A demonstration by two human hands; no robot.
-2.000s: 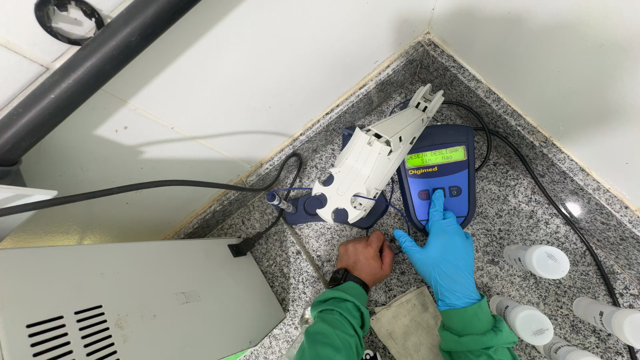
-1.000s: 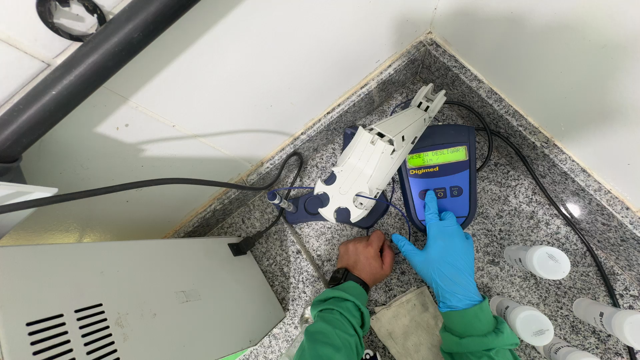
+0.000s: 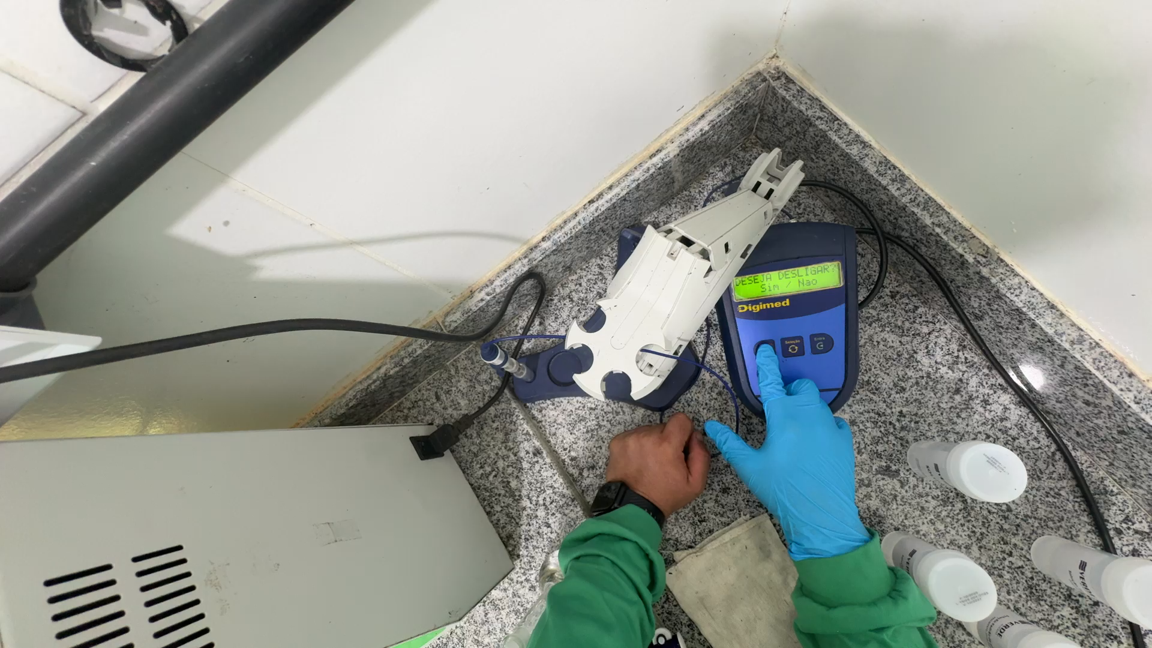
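Note:
My right hand (image 3: 792, 450), in a blue glove, has its index finger on the left button of a blue Digimed benchtop meter (image 3: 832, 378) with a lit green display; it holds nothing. Bare and with a dark watch at the wrist, my left hand (image 3: 661, 459) is curled low on the granite near the meter's lower left corner, beside a thin cable; whether its fingers grip the cable cannot be seen. Above it, a white plastic electrode holder arm (image 3: 648, 306) slants over a dark blue stand base (image 3: 540, 378). A probe (image 3: 506, 362) stands at the base's left end.
A grey metal appliance (image 3: 270, 531) with vent slots fills the lower left. White-capped bottles (image 3: 990, 471) stand at the right. A folded cloth (image 3: 733, 580) lies between my forearms. Black power cables (image 3: 981, 315) run behind the meter and from the appliance (image 3: 297, 328). Granite upstands (image 3: 576, 243) edge the corner.
My right index finger has moved left across the meter's buttons, from the middle one to the left one. The display's text has changed. My left hand has stayed in place.

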